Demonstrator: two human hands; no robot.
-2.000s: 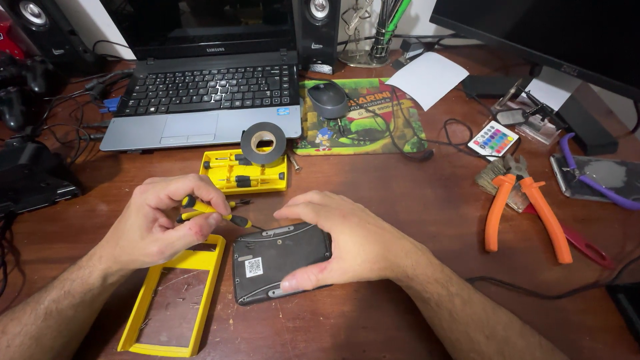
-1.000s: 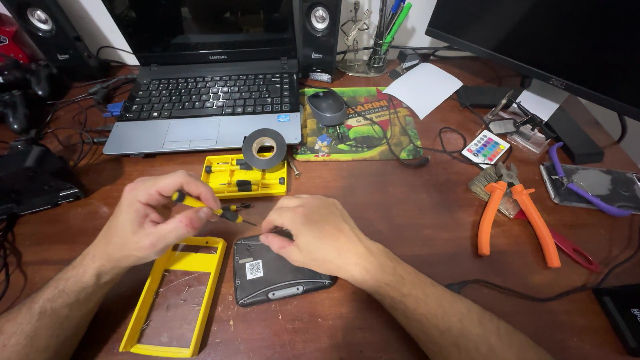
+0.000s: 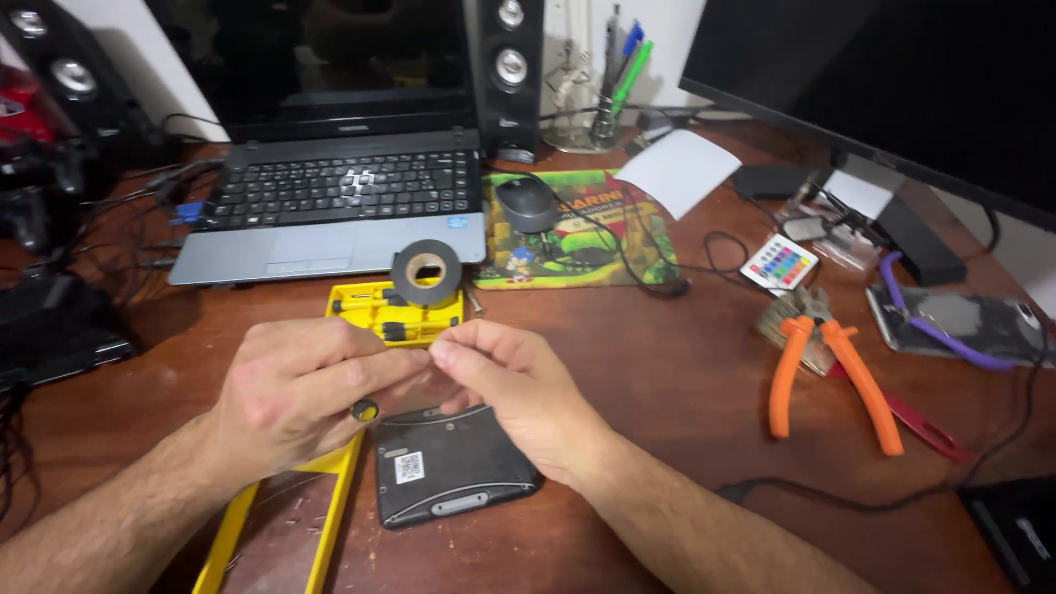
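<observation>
My left hand [image 3: 301, 396] is closed around a small yellow and black screwdriver [image 3: 364, 410], whose handle end shows below the fingers. The fingertips of my right hand [image 3: 511, 388] are pinched together against those of my left; whether something tiny is between them cannot be seen. Both hands are above a black rectangular device [image 3: 470, 462] that lies on the table with a printed code label facing up. A yellow frame-like tray lid [image 3: 338, 495] with small screws in it lies to its left. Behind the hands, a yellow screwdriver case [image 3: 337, 297] carries a roll of black tape [image 3: 404, 276].
A laptop [image 3: 305, 247] stands at the back left, beside a mouse [image 3: 526, 204] on a colourful mat [image 3: 594, 268]. To the right lie orange-handled pliers [image 3: 858, 388], a small remote control [image 3: 780, 264], purple-handled pliers [image 3: 940, 330] and a black cable [image 3: 825, 497]. A monitor [image 3: 891, 82] rises behind them.
My right hand has left the black device and come up against my left fingertips. The screwdriver, earlier held across my left fingers, now has its handle end toward me.
</observation>
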